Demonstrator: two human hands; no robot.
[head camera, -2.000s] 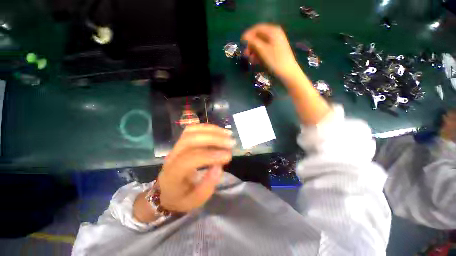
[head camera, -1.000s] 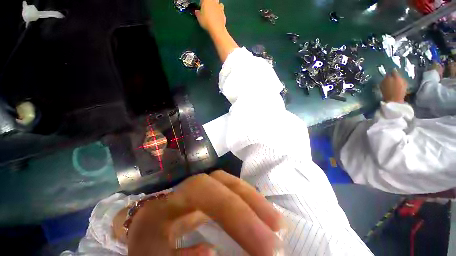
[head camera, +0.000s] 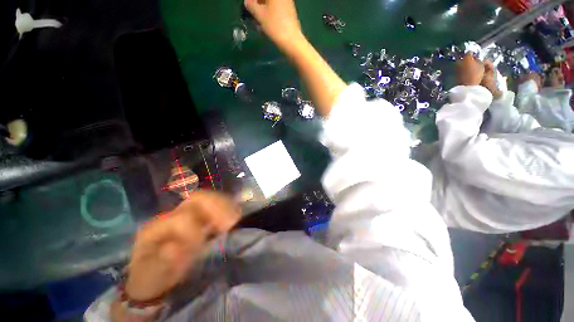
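A round device (head camera: 182, 181) lies on the dark fixture plate (head camera: 217, 141) under thin red crosshair lines. My left hand (head camera: 182, 242) is blurred, in front of the plate's near edge, fingers curled; whether it holds anything cannot be told. My right hand (head camera: 272, 17) is at the top edge of the picture over the far bench, partly cut off, fingertips together; what it holds cannot be told. A round device (head camera: 225, 78) lies on the bench nearer than my right hand. Two more silvery pieces (head camera: 272, 111) (head camera: 306, 111) lie right of it.
A white square sheet (head camera: 272, 168) lies right of the plate. A pale green ring (head camera: 104, 203) is left of it. The black machine (head camera: 69, 69) fills the upper left. Piled small parts (head camera: 403, 82) lie at right, near other people's white sleeves (head camera: 503, 163).
My left hand has moved up and left, nearer the plate. My right hand stays at the far side. The view has shifted, and the white sheet and silvery pieces are now uncovered by my right sleeve.
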